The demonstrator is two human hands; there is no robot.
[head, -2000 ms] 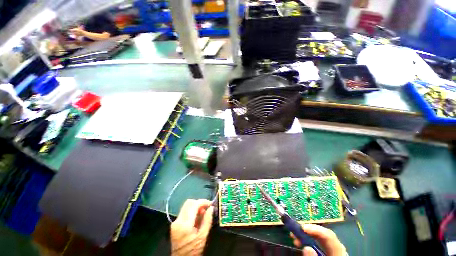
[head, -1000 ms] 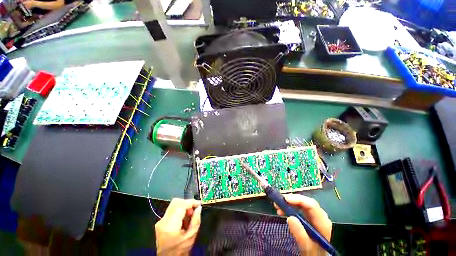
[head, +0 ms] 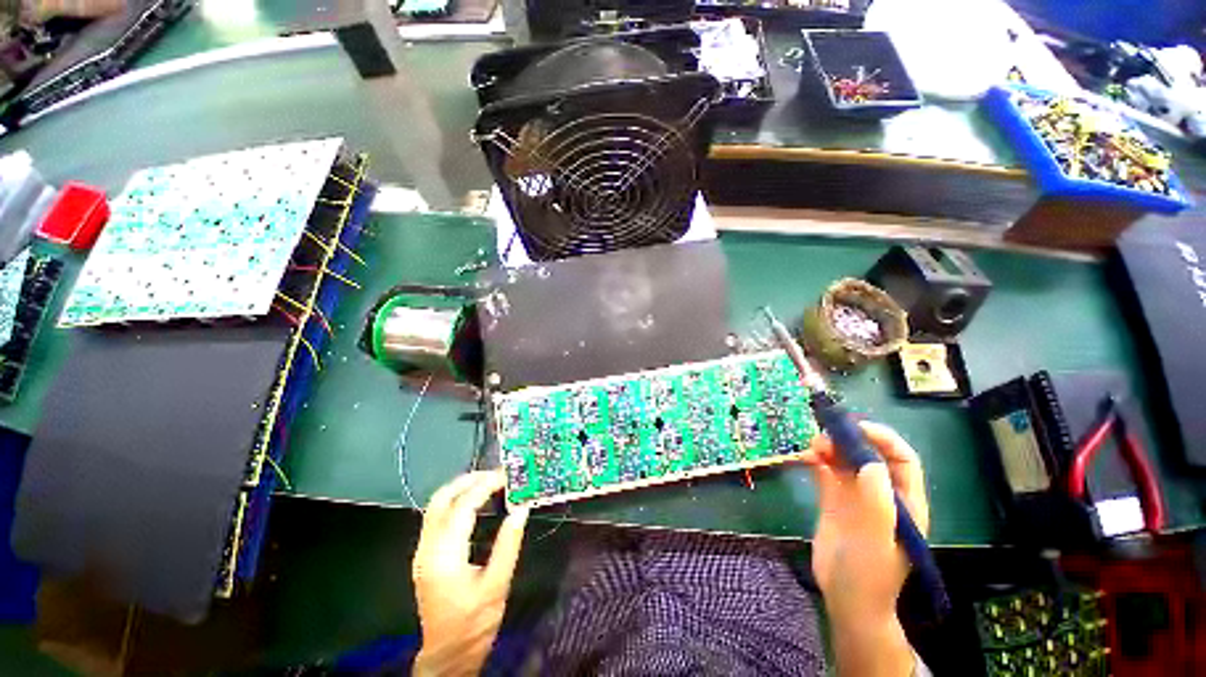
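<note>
A long green circuit board panel (head: 622, 430) with pale edges lies at the bench's front edge, slightly tilted, against the black work plate (head: 608, 318). My left hand (head: 463, 569) holds the panel's lower left corner between thumb and fingers. My right hand (head: 866, 529) holds the dark blue soldering iron (head: 846, 434); its metal tip points up and away beyond the panel's upper right corner. Fingers of my right hand are at the panel's right end. The solder spool (head: 421, 333) stands left of the plate, with a thin wire running down from it.
The fan (head: 602, 172) stands behind the plate. At right are a round cup (head: 853, 324), the black iron stand (head: 934, 294), a sponge tray (head: 930, 370), the soldering station (head: 1018, 443) and red-handled pliers (head: 1114, 470). Stacked boards on dark sheets (head: 152, 450) are at left. A blue bin (head: 1091, 152) stands behind right.
The iron's tip has moved from over the panel to its upper right corner. My left hand has opened from a pinch to grip the panel's corner. The panel is tilted slightly more.
</note>
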